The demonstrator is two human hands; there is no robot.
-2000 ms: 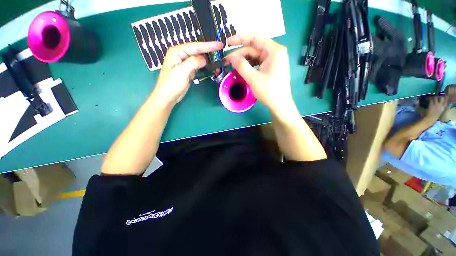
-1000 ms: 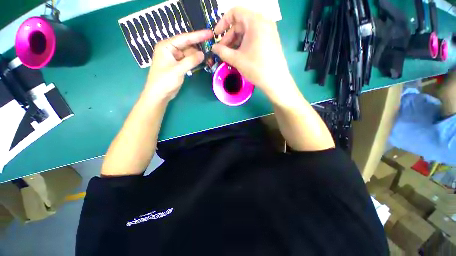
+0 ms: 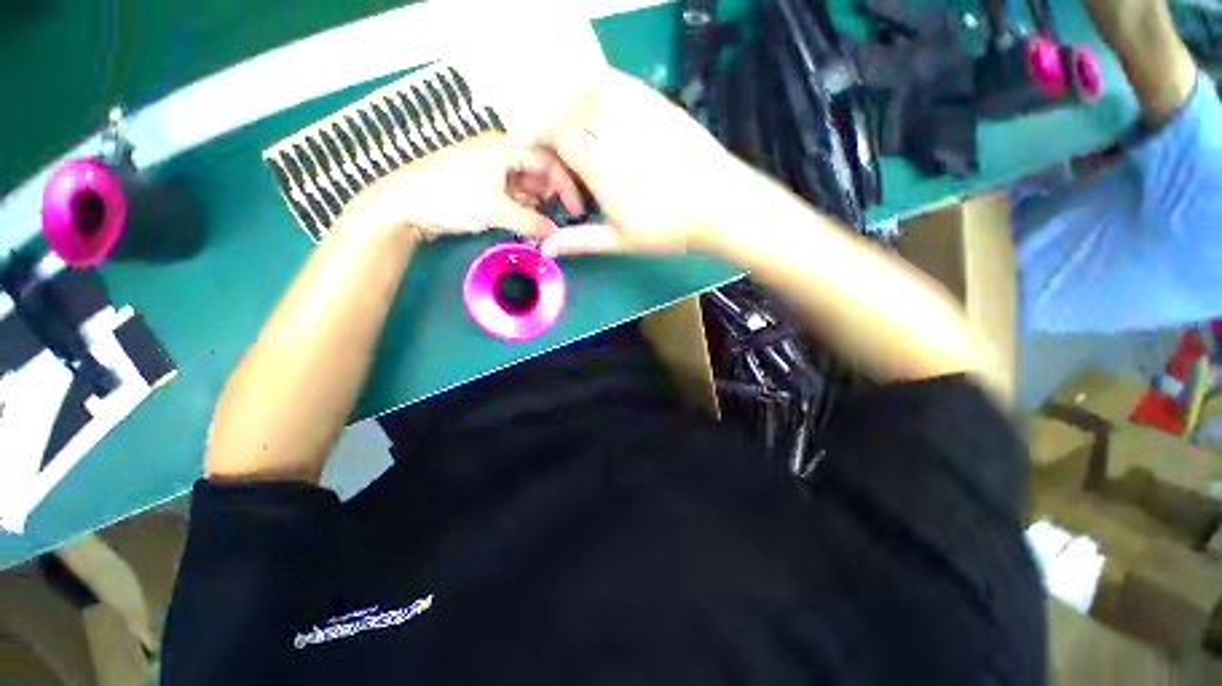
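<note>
A hair dryer body with a bright pink flared ring [image 3: 515, 292] and dark centre lies near the green bench's front edge, ring facing me. My left hand [image 3: 449, 188] holds it at the neck, above the ring. My right hand [image 3: 637, 168] closes over the neck from the other side, thumb beside the ring's upper right rim. A small dark part shows between the hands; the fingers hide the rest of the neck and any wires. A pale sheet with rows of narrow black strips [image 3: 389, 134] lies behind my left hand.
A pink-ringed dryer body [image 3: 85, 215] stands at left, near white sheets with black patches [image 3: 101, 409]. Glossy black handle shells [image 3: 804, 101] are piled at right, with more in a carton [image 3: 771, 369] below the edge. More pink-ringed bodies [image 3: 1045, 64] and another person's arm [image 3: 1150, 60] are far right.
The view has shifted, so the dryer body appears further left. My hands have closed in around its neck; the upright black handle part and blue wires seen before are no longer visible.
</note>
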